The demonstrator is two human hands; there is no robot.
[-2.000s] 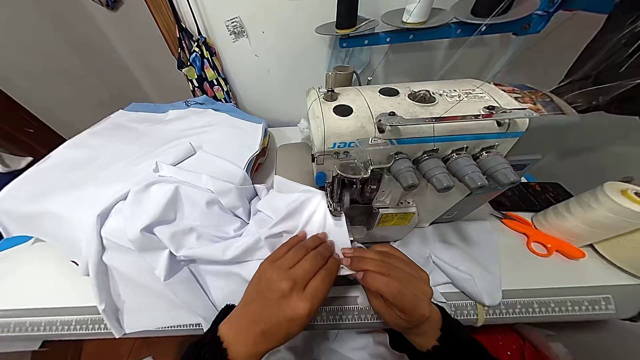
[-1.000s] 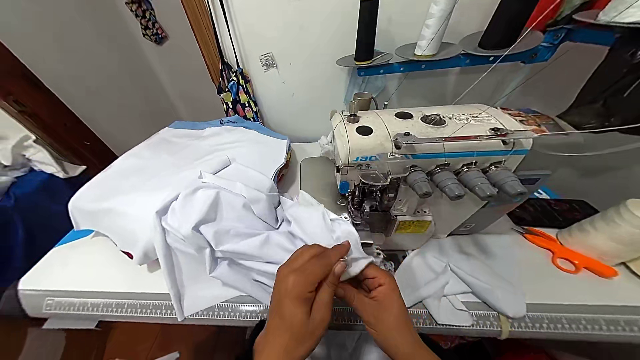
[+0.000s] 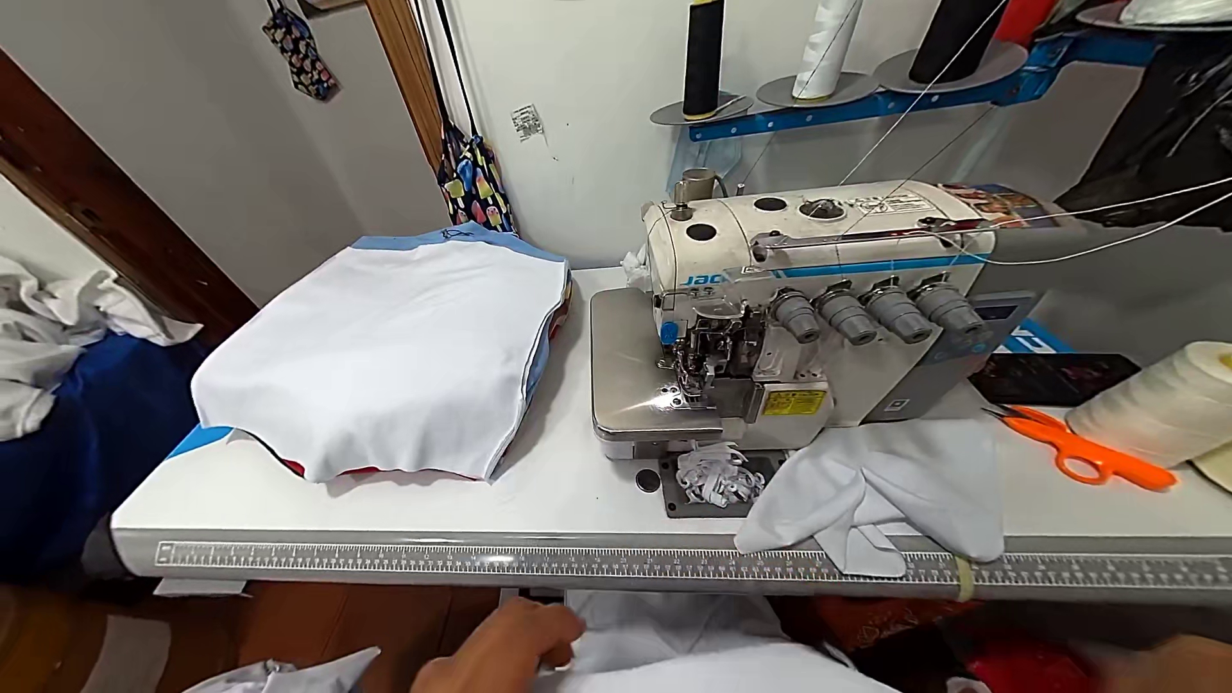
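Note:
White fabric point(image 3: 712, 669) lies low at the bottom of the view, below the table's front edge. My left hand point(image 3: 500, 650) is at its left side, fingers curled; whether they grip the cloth is unclear. Blurred and cut off by the frame, my right hand point(image 3: 1165, 664) is at the bottom right corner, its fingers hard to make out. Above them on the table stands a white Jack overlock sewing machine point(image 3: 818, 260), with fabric trimmings point(image 3: 717, 474) in front of its needle area. A folded white cloth piece point(image 3: 885, 491) lies to its right, partly over the front edge.
A stack of white cut panels point(image 3: 385, 356) lies at the left of the table. Orange thread snips point(image 3: 1088, 452), a cream thread cone point(image 3: 1155, 404) and a dark phone-like object point(image 3: 1054, 377) are on the right. A ruler strip point(image 3: 481, 558) runs along the front edge.
The crumpled white fabric seen earlier beside the machine is gone from the tabletop. Both hands have moved down from the machine and apart. The panel stack is now uncovered.

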